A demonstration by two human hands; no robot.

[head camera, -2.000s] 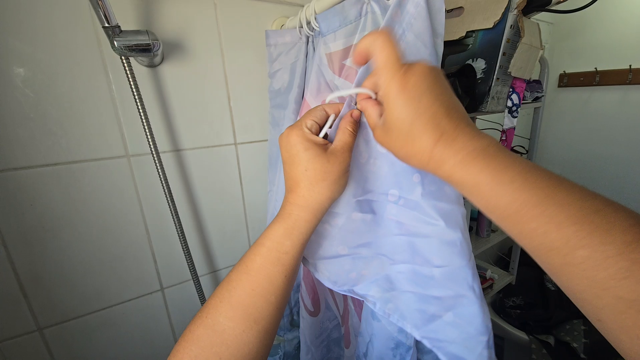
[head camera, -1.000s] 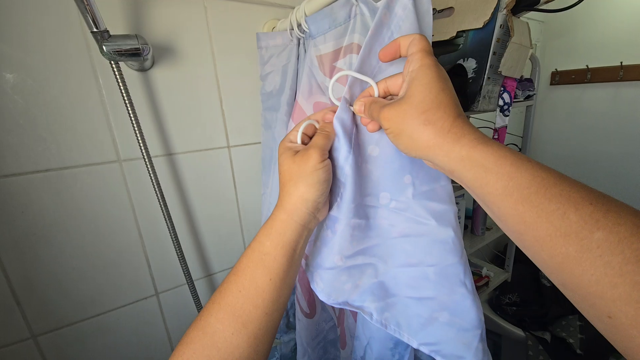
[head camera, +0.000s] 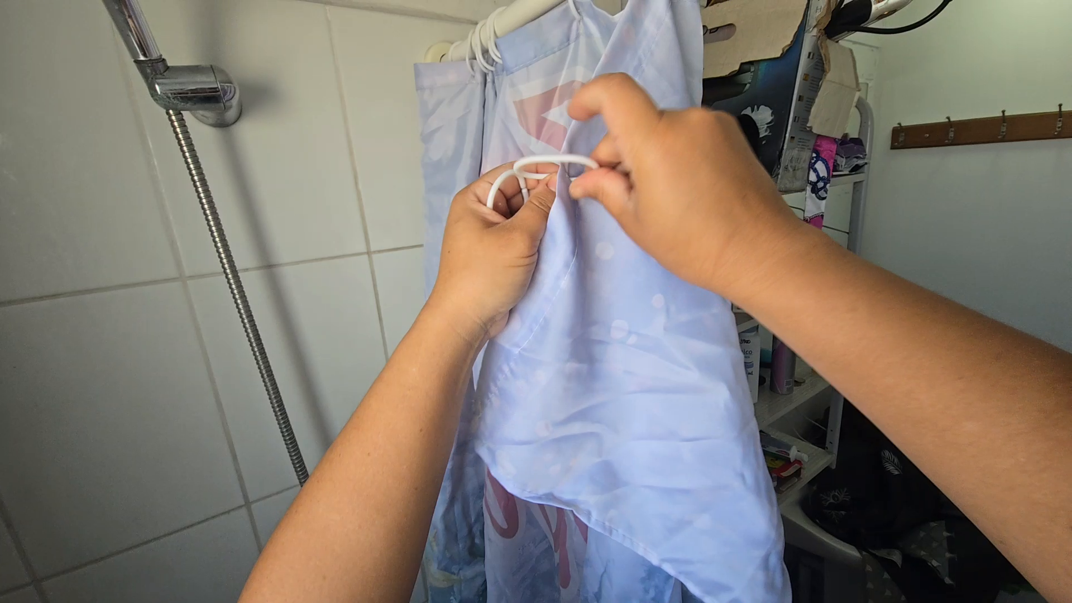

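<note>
A light blue shower curtain (head camera: 636, 360) hangs in folds from a white curtain rod (head camera: 532, 12), where several white rings (head camera: 484, 42) are bunched near the wall end. My left hand (head camera: 494, 243) pinches the curtain's edge between thumb and fingers, and a white plastic ring (head camera: 494, 191) loops around its fingers. Between the thumb and fingers of my right hand (head camera: 678, 176) is the end of another white curtain ring (head camera: 553, 159), which reaches across to the cloth at my left fingertips. Whether this ring passes through the curtain's hole cannot be made out.
To the left, a chrome shower holder (head camera: 197, 92) and metal hose (head camera: 239, 293) run along the tiled wall (head camera: 84, 201). Behind the curtain at right stands a white shelf rack (head camera: 791, 402) with bottles and boxes. A wooden hook rail (head camera: 980, 130) is on the far wall.
The ring at my right fingers stood up as an arch one second ago and now lies flatter, toward my left hand. Both hands remain close together at the curtain.
</note>
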